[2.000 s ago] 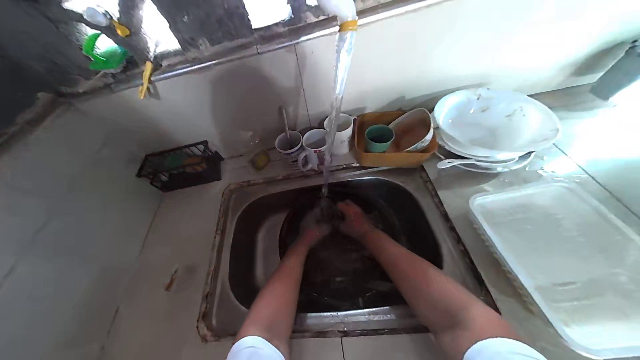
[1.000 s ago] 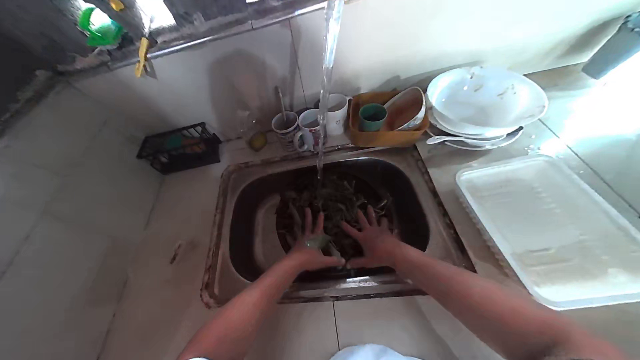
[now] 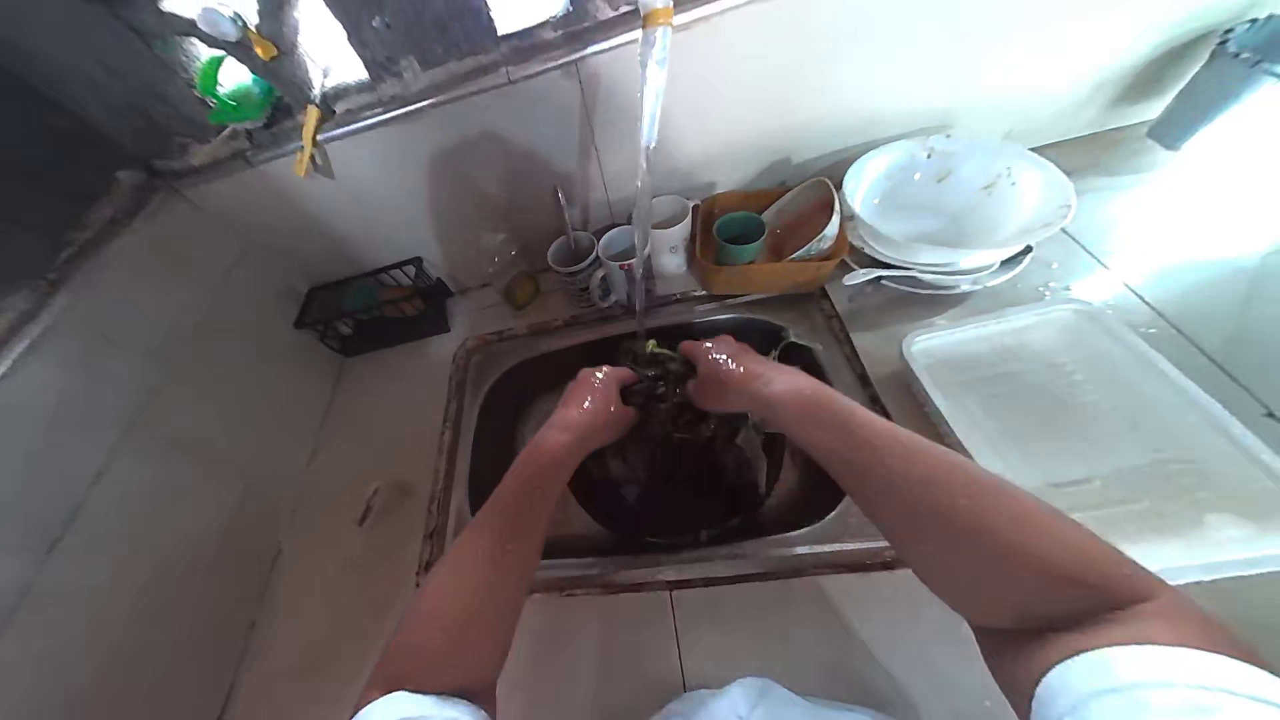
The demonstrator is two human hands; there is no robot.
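Water runs from a white tap pipe point(image 3: 656, 22) into a stainless steel sink point(image 3: 560, 578). A dark round basin point(image 3: 680, 500) full of water sits in the sink. My left hand point(image 3: 598, 405) and my right hand point(image 3: 728, 372) face each other over its far part, wet, with fingers curled around a clump of dark leafy greens point(image 3: 662, 378) directly under the stream. The fingertips are partly hidden by the greens.
Behind the sink stand several mugs point(image 3: 622, 262), an orange tub point(image 3: 775, 278) with a green cup and bowl, and a black plastic basket point(image 3: 395, 330). To the right are stacked white dishes point(image 3: 960, 200) and a translucent plastic tray point(image 3: 1080, 400).
One second ago both hands were spread over floating greens at the near side of the basin. They have moved forward under the stream and closed around a clump.
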